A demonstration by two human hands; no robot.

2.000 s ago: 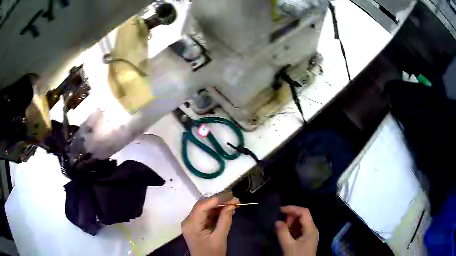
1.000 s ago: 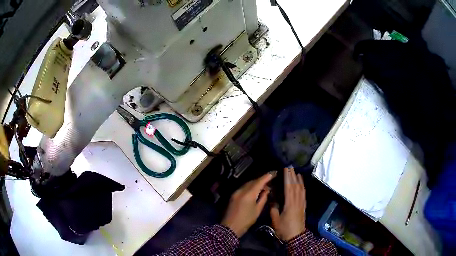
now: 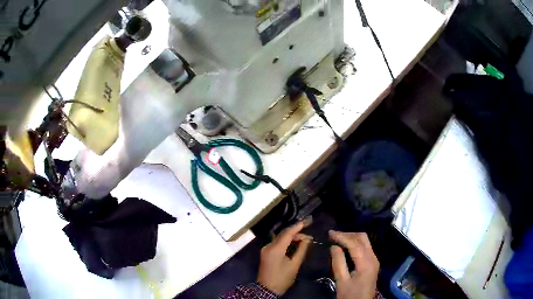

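My left hand (image 3: 283, 260) is at the bottom centre, thumb and forefinger pinched on a thin pale sliver (image 3: 318, 242), perhaps a needle. My right hand (image 3: 356, 263) is just to the right, fingers bent, its fingertips near the sliver's other end; I cannot tell if they touch it. Both hands are over the dark area below the table edge. A dark cloth piece (image 3: 120, 236) lies at the needle area of the cream-grey sewing machine (image 3: 234, 64), at left. The needle itself is not clear.
Teal-handled scissors (image 3: 219, 175) lie by the machine base on the white table (image 3: 204, 225). A dark blue bin (image 3: 374, 181) with pale scraps stands on the floor. A white side table (image 3: 444, 216), dark cloth (image 3: 491, 134) and a blue tray (image 3: 403, 277) are at right.
The view has shifted and turned. One second ago both hands had straighter fingers and no sliver showed; now the left fingertips pinch it, as two seconds ago. The right fingers have bent.
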